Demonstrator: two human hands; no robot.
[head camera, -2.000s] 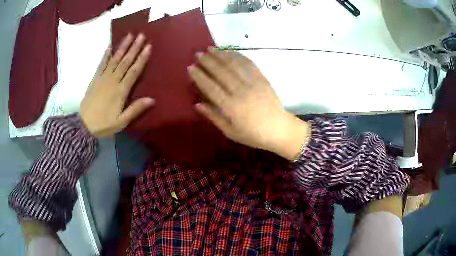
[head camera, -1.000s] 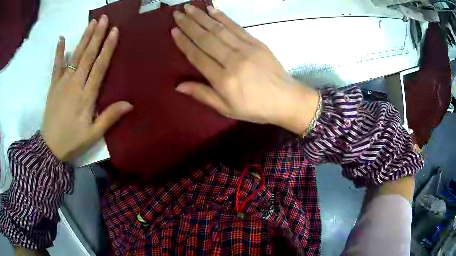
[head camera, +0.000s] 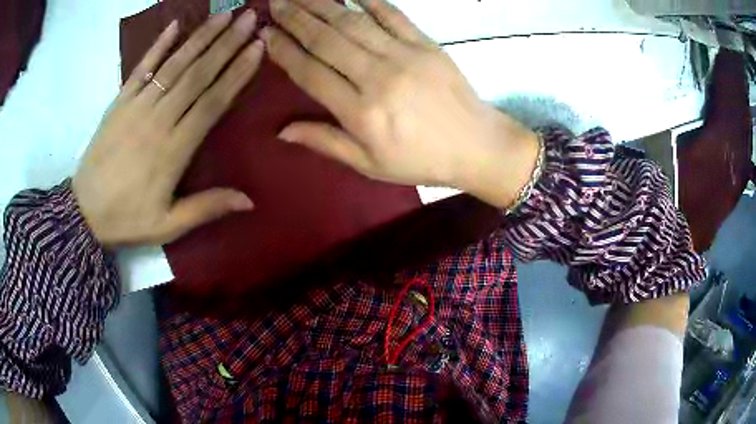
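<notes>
A dark red cut fabric panel (head camera: 290, 199) lies on the white machine table and drapes over its front edge towards the checked apron. My left hand (head camera: 157, 141) lies flat on its left part, fingers extended, with a ring on one finger. My right hand (head camera: 398, 108) lies flat on its upper right part, thumb apart. The fingertips of both hands are close together near the panel's top. Neither hand grips the cloth. A small pale metal part (head camera: 225, 5) shows at the panel's top edge; the needle area is not clear.
Red cloth (head camera: 16, 41) lies at the table's top left. Red hanging pieces (head camera: 714, 157) are at the far right beyond the white table (head camera: 580, 79). Part of the machine (head camera: 705, 10) is at the top right. The checked apron (head camera: 331, 348) has a red cord loop (head camera: 409, 319).
The camera view has shifted closer. The panel has moved up and left in the picture. My left hand has moved right, bringing its fingertips beside my right hand's.
</notes>
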